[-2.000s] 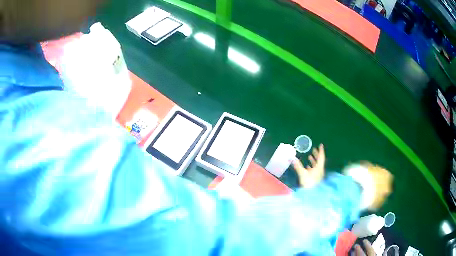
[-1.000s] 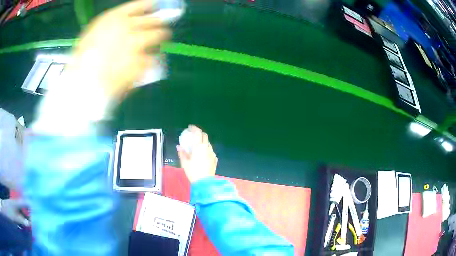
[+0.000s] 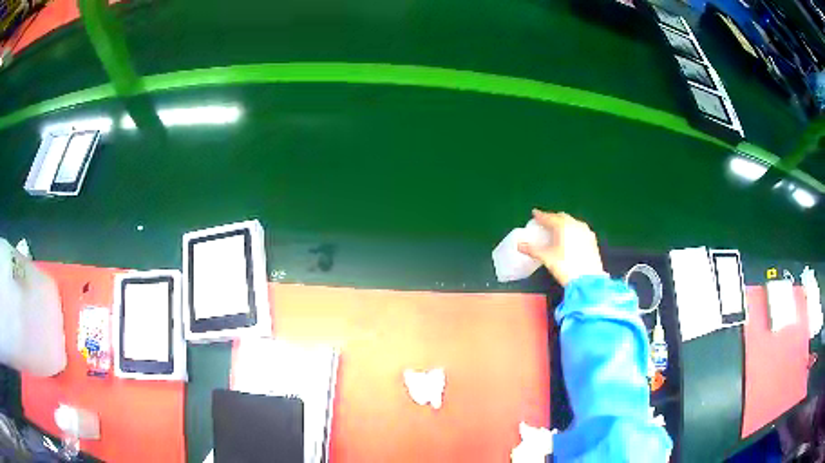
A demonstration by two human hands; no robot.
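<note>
My right hand looks bare and is closed around a white bottle, tilted over the dark strip behind the mat's right end. My left hand is not in view. A crumpled white wipe lies on the orange-red mat. At the mat's left end, a black tablet lies over a white box or sheet. Behind them, a tablet with a pale screen sits in a white box. My right sleeve covers much of the black tool tray.
Another boxed tablet and a printed packet lie on the left mat beside a bulky white bag. An open box with a tablet is far left. A tape roll is in the tray. A boxed tablet stands right.
My left arm, which reached across the upper left, has left the picture. My right hand has moved right with the white object. The view has shifted, and the wipe on the mat now shows.
</note>
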